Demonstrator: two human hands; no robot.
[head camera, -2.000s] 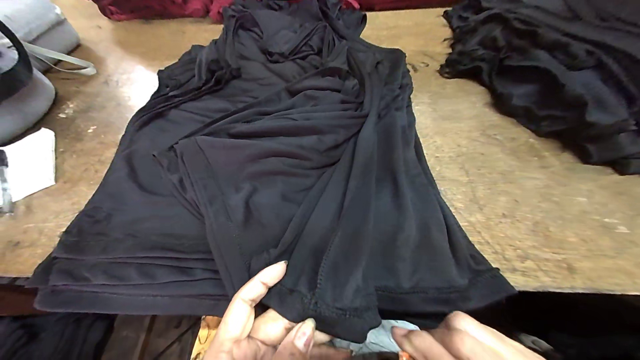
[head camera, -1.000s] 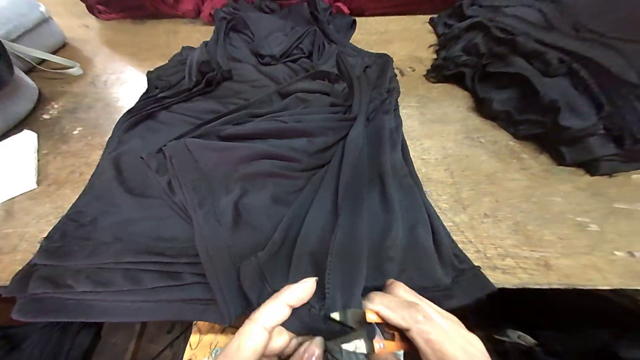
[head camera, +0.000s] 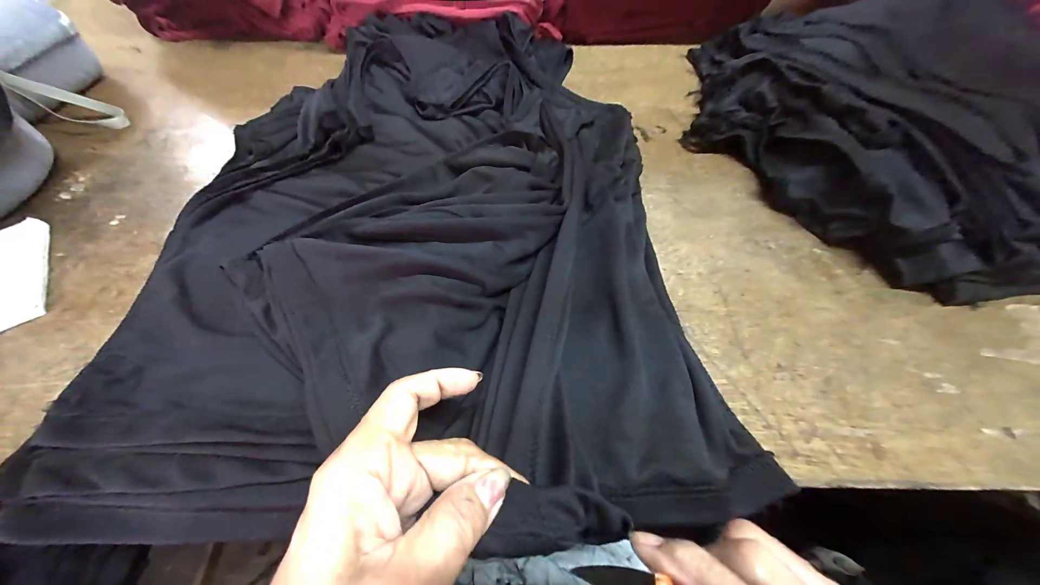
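Observation:
Several black garments with stitched hems (head camera: 422, 301) lie layered on a wooden table, their lower edges hanging over its front. My left hand (head camera: 406, 487) pinches the hem of the top garment between thumb and fingers, with the index finger raised. Close by on the right, at the lower edge of the view, my right hand (head camera: 715, 556) touches the end of the same hem. A small orange and black tool (head camera: 617, 575), only partly visible, is at the fingers of my right hand; its kind cannot be told.
A heap of black fabric (head camera: 877, 154) with frayed edges covers the table's right side. Dark red cloth (head camera: 455, 12) lies along the far edge. Grey items (head camera: 49, 65) with a pale strap (head camera: 81, 101) and a white piece (head camera: 23, 272) are at the left. The wooden table's front edge (head camera: 910, 479) runs below.
One second ago my hands were close together at the hem with the orange tool between them. Now my right hand is lower and farther right, and my left index finger is lifted.

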